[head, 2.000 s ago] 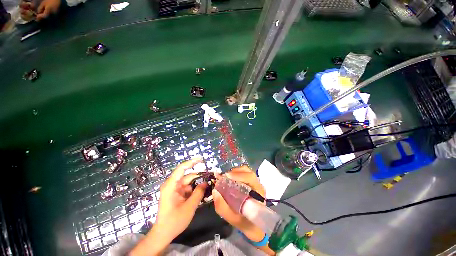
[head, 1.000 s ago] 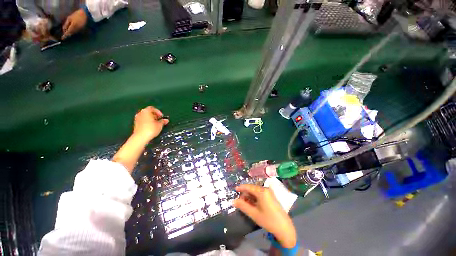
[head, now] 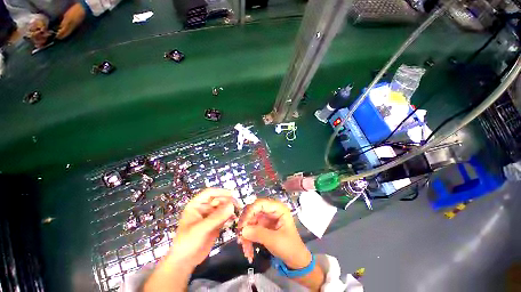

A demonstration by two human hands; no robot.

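My left hand point(head: 207, 223) and my right hand point(head: 269, 226) are close together over the near edge of the clear tray point(head: 108, 232). The fingertips of both are bent inward and almost meet. Something tiny may be between them, but it is too small and blurred to tell. Loose black and coppery modules point(head: 141, 187) lie in the tray's left part, small white parts point(head: 228, 178) in its middle and red parts point(head: 265, 165) at its right edge. The pink-and-clear syringe point(head: 301, 183) with a green end lies right of the tray, apart from my hands.
Modules point(head: 212, 114) are spaced along the green belt point(head: 143, 94). A metal post point(head: 303, 63) stands beyond the tray. Right of it are a blue controller point(head: 355, 142), a blue bin point(head: 374, 122) and a looping hose point(head: 445, 134). White paper point(head: 317, 212) lies beside the tray. Another person's hands point(head: 54, 28) are upper left.
The syringe left my right hand and now lies by the tray. My left hand reached to the belt side, then came back beside my right hand. One more module shows on the belt.
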